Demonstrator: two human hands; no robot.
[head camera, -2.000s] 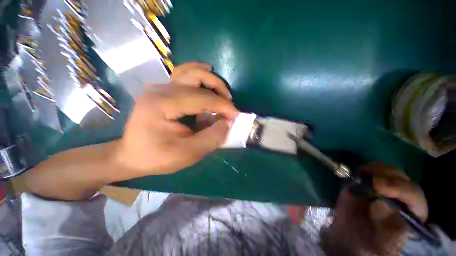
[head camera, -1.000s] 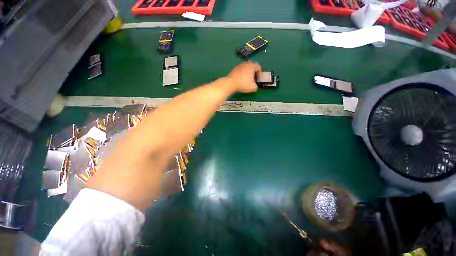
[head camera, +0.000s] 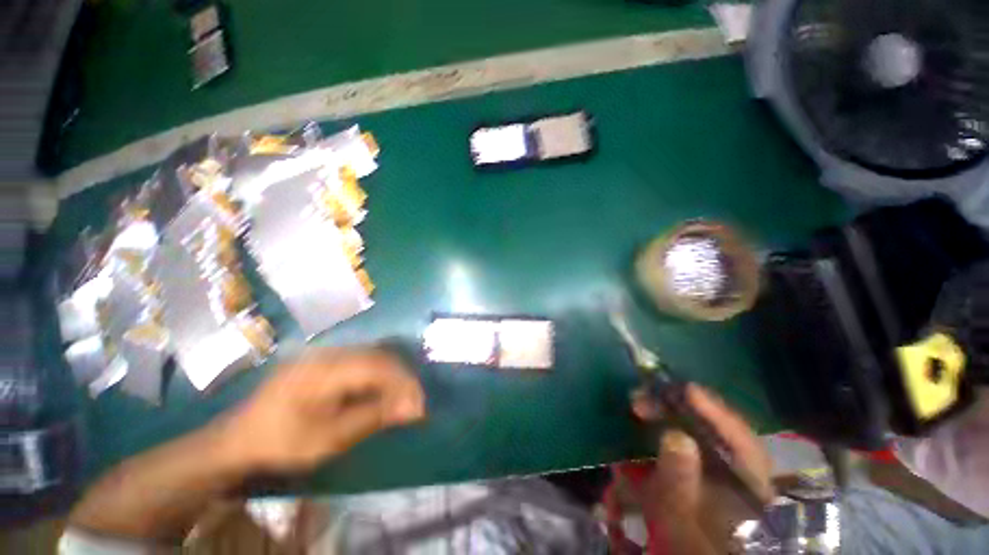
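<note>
A phone board assembly (head camera: 525, 343) lies flat on the green bench in front of me, one half white, the other pale grey. My left hand (head camera: 331, 407) is just left of it, blurred, fingers curled; I cannot tell if it holds anything. My right hand (head camera: 705, 439) is shut on the soldering iron (head camera: 642, 352), its tip pointing up-left over the bench right of the board. Rows of silver LCD modules (head camera: 298, 249) with orange-yellow edges fan out at the left. A second board assembly (head camera: 562, 138) lies farther back.
The tip cleaner tin (head camera: 651, 271) with silvery shavings stands at the right. Behind it are a bench fan (head camera: 835, 173) and a black box with a yellow patch (head camera: 929, 374). Another board (head camera: 207, 46) lies beyond the pale strip (head camera: 434, 85). A metallic spool (head camera: 33, 460) is at the left edge.
My left hand has come back from beyond the pale strip to the near bench. Two board assemblies now lie on the near side of the strip. The view has shifted and tilted.
</note>
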